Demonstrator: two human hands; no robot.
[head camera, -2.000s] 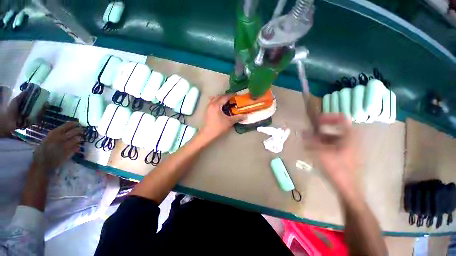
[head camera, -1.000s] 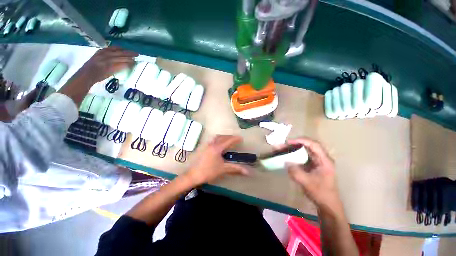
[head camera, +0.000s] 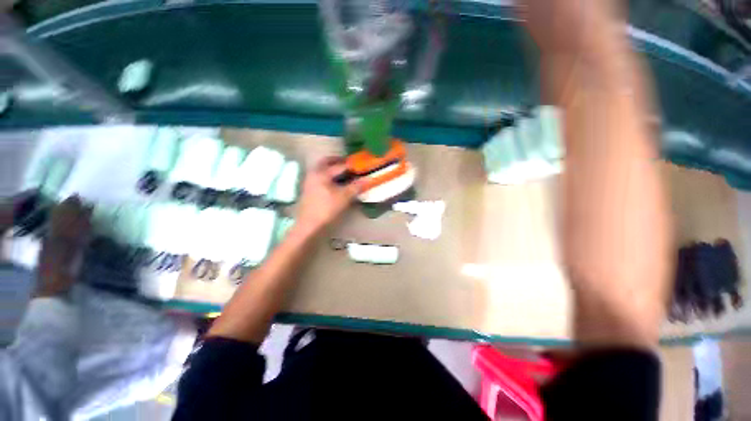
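My left hand (head camera: 323, 194) is at the left side of the orange fixture (head camera: 379, 161), its fingers on a dark slim part (head camera: 350, 176) at the fixture's slot. The green hand press (head camera: 375, 115) stands above it, blurred. My right arm reaches up past the right of the press; my right hand is blurred and cut off by the top edge, so its grip cannot be seen. One mint-green device (head camera: 372, 253) lies crosswise on the cardboard below the fixture, its cord loop to the left. A crumpled white tissue (head camera: 426, 220) lies right of the fixture.
Rows of mint-green devices (head camera: 239, 230) lie at left, beside a neighbouring worker's hand and sleeve (head camera: 49, 316). More green devices (head camera: 523, 150) stand at right, partly behind my right arm. Black units (head camera: 708, 275) lie far right. A shiny green conveyor (head camera: 247, 78) runs behind the bench.
My left hand has moved from above the bench front to the fixture with the dark part. My right hand has let go of the green device and risen out at the top. The view has shifted.
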